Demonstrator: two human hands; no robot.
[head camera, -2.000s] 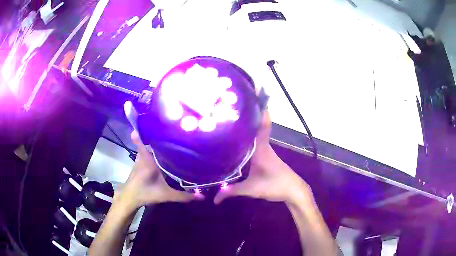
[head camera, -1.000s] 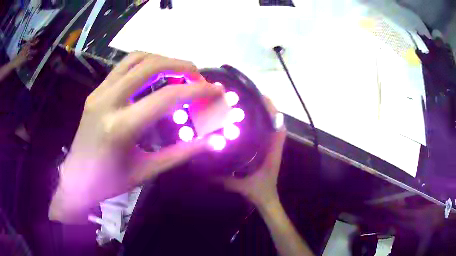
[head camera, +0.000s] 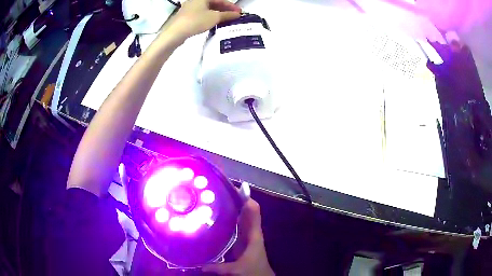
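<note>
A PTZ camera's glossy black head (head camera: 189, 237) faces up over my lap near the bench edge. Its LED ring glows pink-white around a central lens. My right hand (head camera: 245, 245) holds it from the right and below. A white PTZ camera body (head camera: 232, 75) lies on the bench, its black cable (head camera: 275, 143) running from the round white base over the edge. My left hand (head camera: 207, 13) reaches over the bench with its fingertips at that body's black far end; whether they grip anything is hidden.
A white sheet (head camera: 334, 118) covers the bench. Papers (head camera: 412, 129), one with a printed grid, lie at the right. Another white unit (head camera: 145, 16) with black leads sits at the far left. The bench edge (head camera: 367, 215) crosses in front. Pale items show below the bench at lower right.
My left hand has left the lit head and moved forward to the white body on the bench. The lit head has moved lower and left in view, in my right hand. The bench camera shows more fully.
</note>
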